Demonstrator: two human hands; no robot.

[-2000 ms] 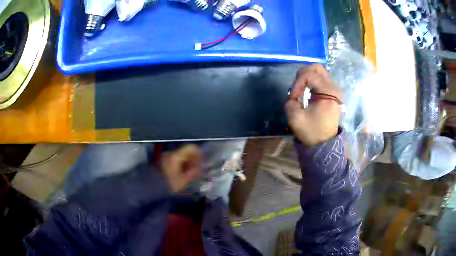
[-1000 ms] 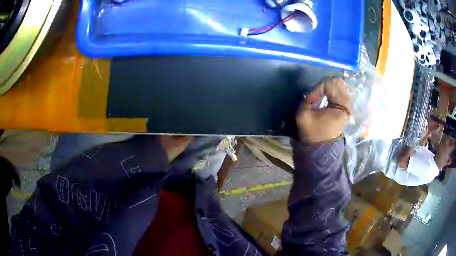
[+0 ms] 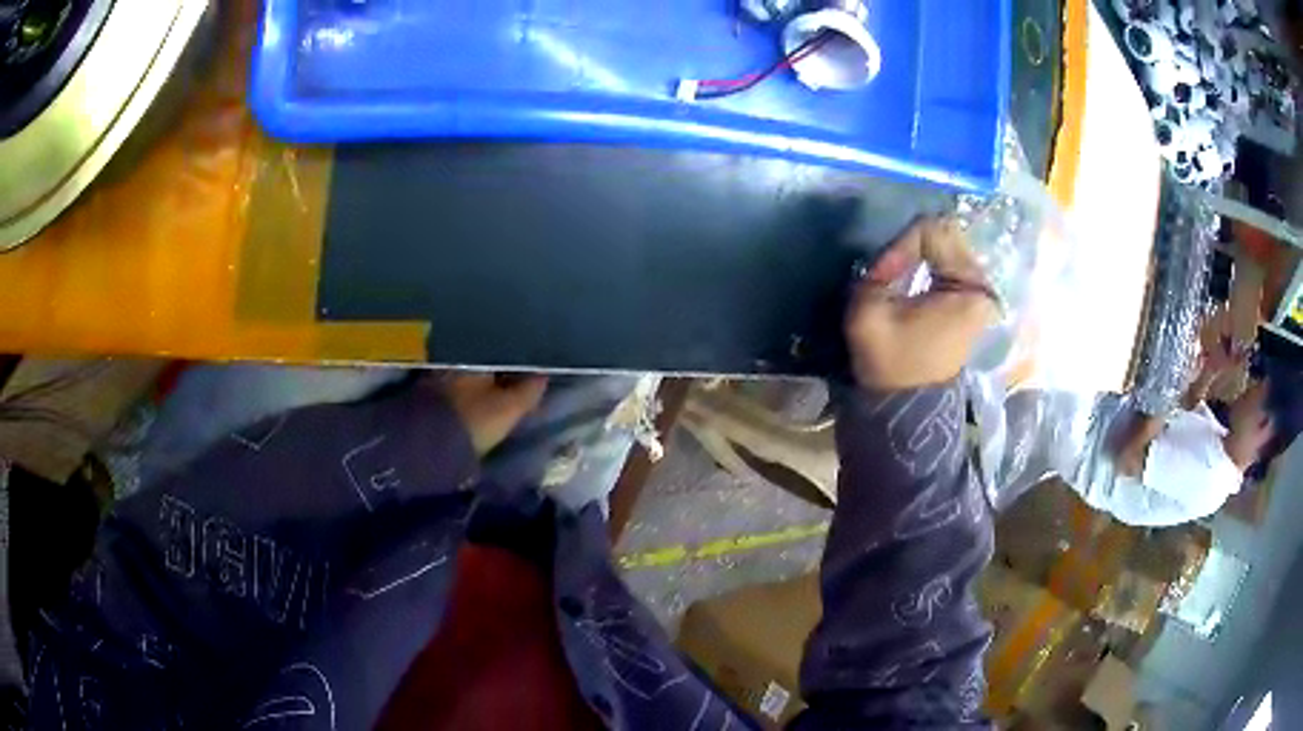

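My right hand (image 3: 922, 321) is over the right end of the dark green mat (image 3: 572, 264). Its fingers are closed on a small white housing (image 3: 917, 280), mostly hidden by the fingers, with thin dark red wires at its right. My left hand (image 3: 493, 406) is low at the bench's front edge, partly hidden below it; whether it holds anything cannot be told. The blue tray (image 3: 572, 122) lies beyond the mat. In it a white housing (image 3: 832, 52) lies on its side, with a red and black wire pair ending in a white plug (image 3: 687, 89).
A crinkled clear plastic bag (image 3: 1032, 271) lies right of my right hand. A round gold-rimmed device (image 3: 136, 122) is at the upper left. Many white and silver housings (image 3: 1179, 86) are heaped at the upper right. Another person (image 3: 1165, 464) is at the right. Cartons (image 3: 750, 636) stand on the floor.
The view has shifted, so the tray shows farther up in the picture. My left hand has moved from above my lap to the bench edge. My right hand keeps its hold on the housing.
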